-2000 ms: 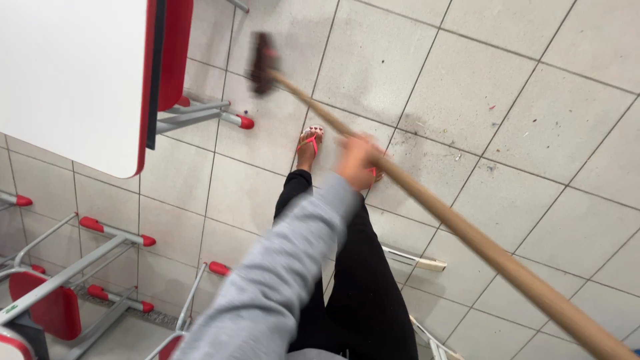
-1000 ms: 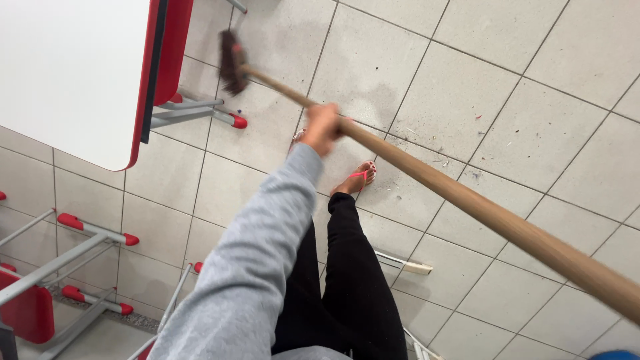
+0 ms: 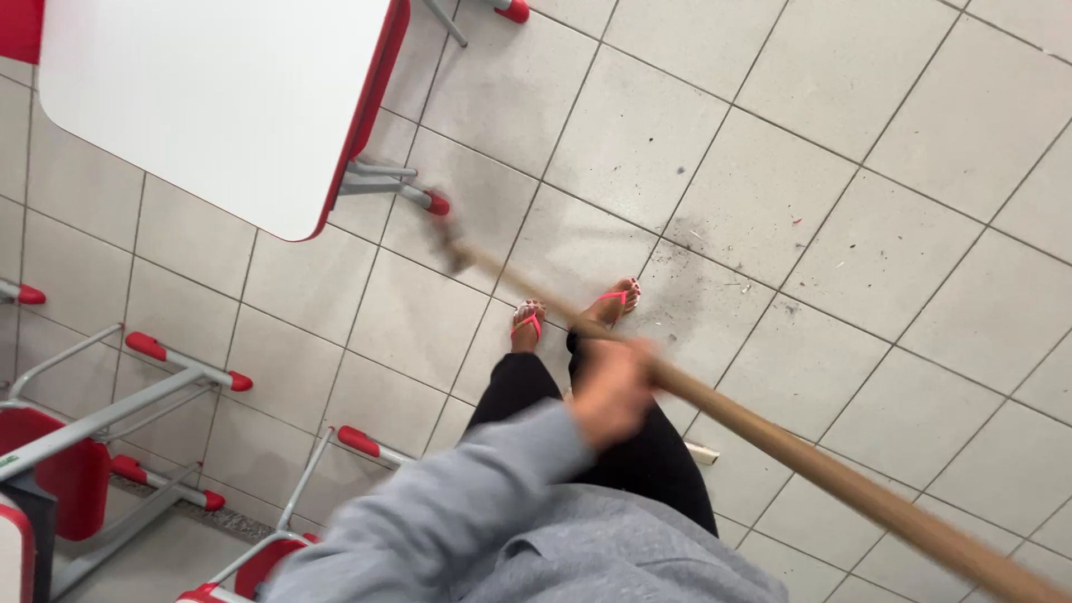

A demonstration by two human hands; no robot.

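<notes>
My left hand [image 3: 615, 389], blurred by motion, is closed around the wooden handle [image 3: 779, 435] of a broom, in front of my legs. The handle slants from the lower right edge up to the left. At its far end the dark broom head [image 3: 448, 243] is blurred and low by the floor, just below the red-tipped foot of a table leg [image 3: 435, 203]. My right hand is out of view. Dark dust and small scraps [image 3: 691, 239] lie scattered on the tiles to the right of my feet.
A white table with red edging [image 3: 209, 109] stands at the upper left. Grey metal chair frames with red feet [image 3: 188, 360] and red seats fill the lower left. My feet in pink flip-flops [image 3: 615, 300] are on the tiled floor. A pale bar end [image 3: 702, 453] shows beside my leg.
The broom head has come from farther out beside the table leg back toward my feet, and my left hand has drawn nearer my body, still around the handle.
</notes>
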